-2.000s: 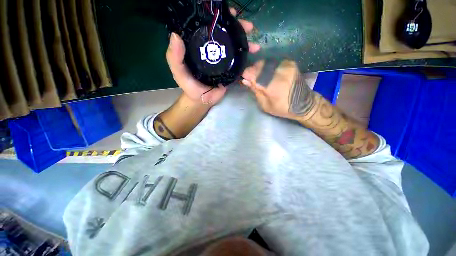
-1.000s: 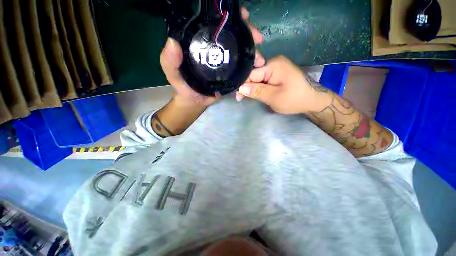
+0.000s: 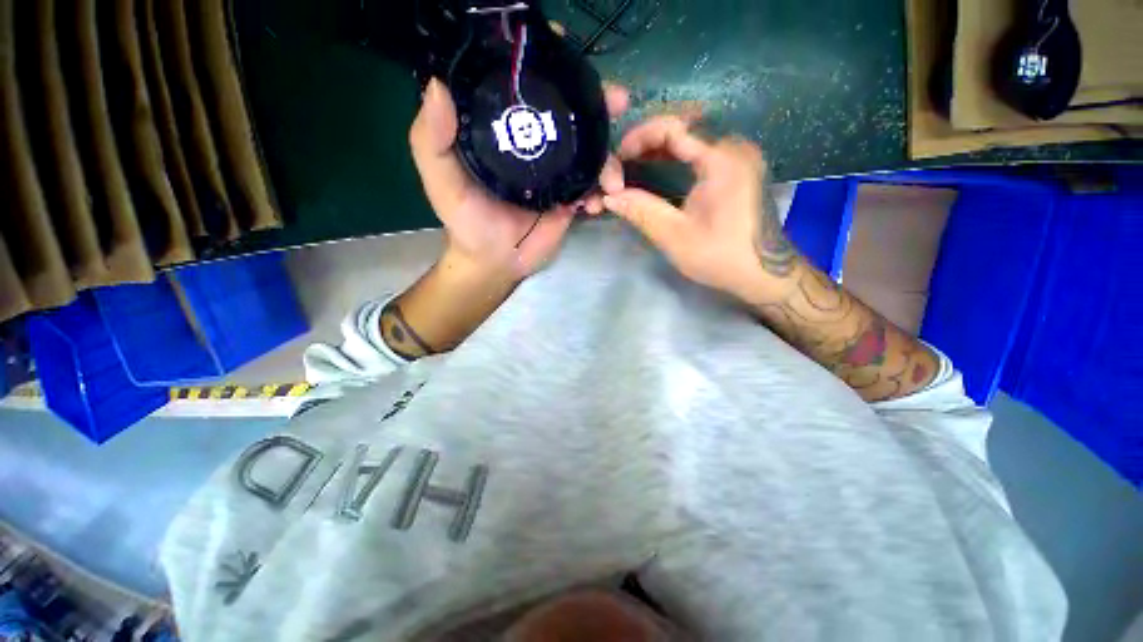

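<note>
A round black ear cup (image 3: 533,132) is held over the bench's near edge, open side up, with a bright white centre part (image 3: 524,132) and red and white inner wires (image 3: 518,63) running to its top. My left hand (image 3: 483,213) holds the cup from below and the left side. My right hand (image 3: 702,207) is at the cup's lower right rim, thumb and a finger close together there. Whether they pinch something is too small to tell. A thin dark wire (image 3: 530,230) hangs below the rim over my left palm.
Upright cardboard dividers (image 3: 125,138) stand at the left on the green bench top (image 3: 339,151). Black booms (image 3: 608,25) lie beyond the cup. Another ear cup (image 3: 1038,63) rests on a cardboard sheet (image 3: 1116,75) at right. Blue bins (image 3: 238,314) (image 3: 1028,276) stand below the bench on both sides.
The cup has shifted slightly away and left since the last earlier frame, and its face has tilted. My right hand has moved slightly away with it and its fingers are more spread.
</note>
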